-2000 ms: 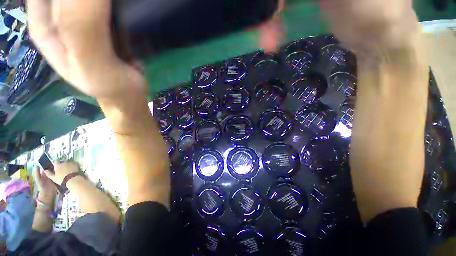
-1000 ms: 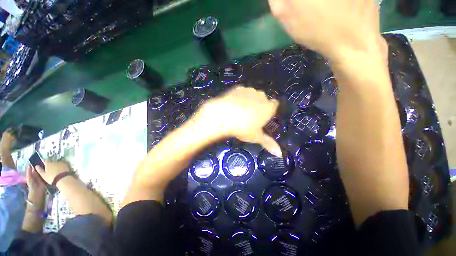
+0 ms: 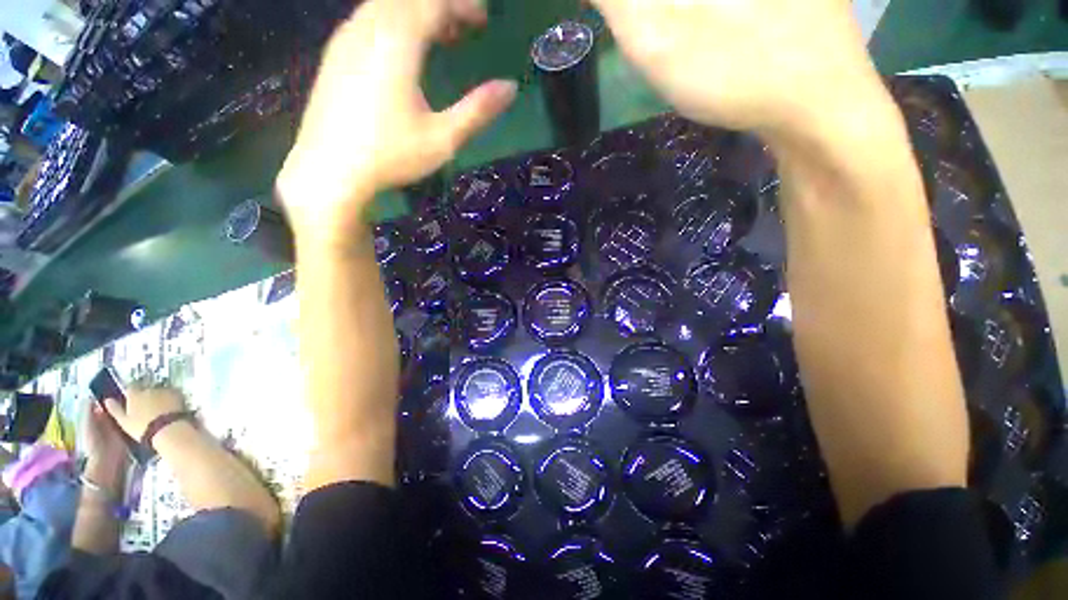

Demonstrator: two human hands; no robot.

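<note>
My left hand (image 3: 381, 117) is over the green conveyor belt (image 3: 176, 252), thumb spread from the fingers, with nothing seen in it. My right hand (image 3: 732, 53) is over the belt's near edge at the top; its fingertips are cut off or hidden. A black cylindrical unit (image 3: 568, 82) stands on the belt between my hands, its shiny round end up. Another black unit (image 3: 258, 225) is on the belt left of my left wrist. The glossy black tray (image 3: 615, 428) lies below my hands, with rows of ringed round ends showing pale marks.
At left, another person's hands (image 3: 141, 410) hold a dark phone (image 3: 108, 384) over the printed paper covering (image 3: 240, 352). Black ridged stacked trays (image 3: 199, 82) are beyond the belt at upper left. A tan cardboard sheet (image 3: 1036, 152) is right of the tray. More dark units are on the belt at far left.
My left hand has lifted off the tray and moved up and left over the belt. My right hand has shifted slightly left. The units on the belt appear farther right.
</note>
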